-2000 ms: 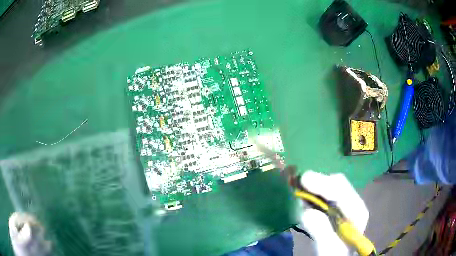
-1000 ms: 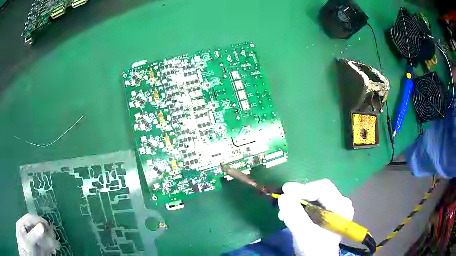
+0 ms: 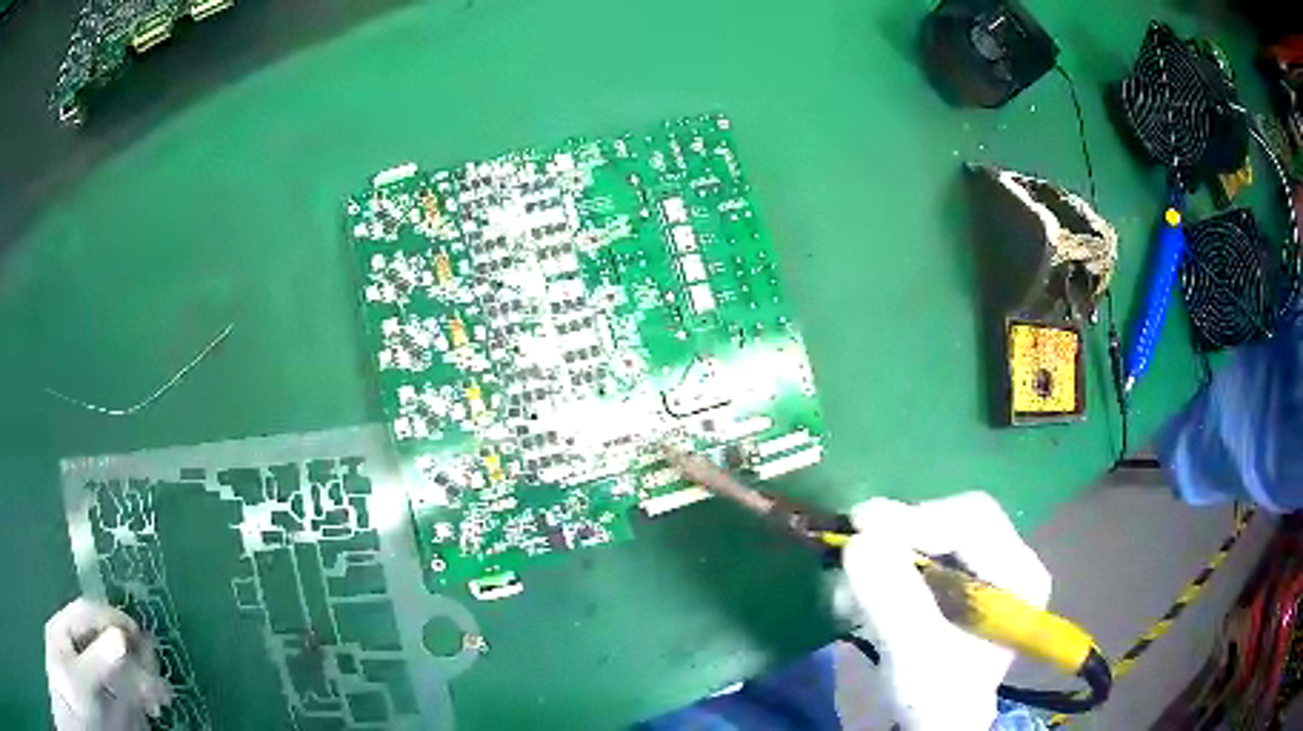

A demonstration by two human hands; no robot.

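Note:
My right hand (image 3: 943,607), in a white glove, holds the soldering iron (image 3: 1022,621) by its yellow and black handle. The iron's dark barrel points up and left, and its tip is over the lower part of the green circuit board (image 3: 729,307), near the pale connectors. Whether the tip touches the board I cannot tell. My left hand (image 3: 97,668), also gloved, is at the lower left with its fingers closed on the edge area of the translucent cut-out template (image 3: 393,528). The template lies beside the board, its upper right corner at the board's left edge.
A solder wire strand (image 3: 157,393) lies on the green mat (image 3: 886,286) at left. At right are the iron stand (image 3: 1022,250), yellow sponge (image 3: 1045,374), black box-shaped unit (image 3: 986,54), two round-grilled fans and a blue-handled tool (image 3: 1155,307). More boards (image 3: 115,57) are at upper left. A blue sleeve (image 3: 1240,429) shows at right.
The template has come to rest at lower left, no longer blurred by motion. The iron's tip moved left and down across the board, then slightly right and up.

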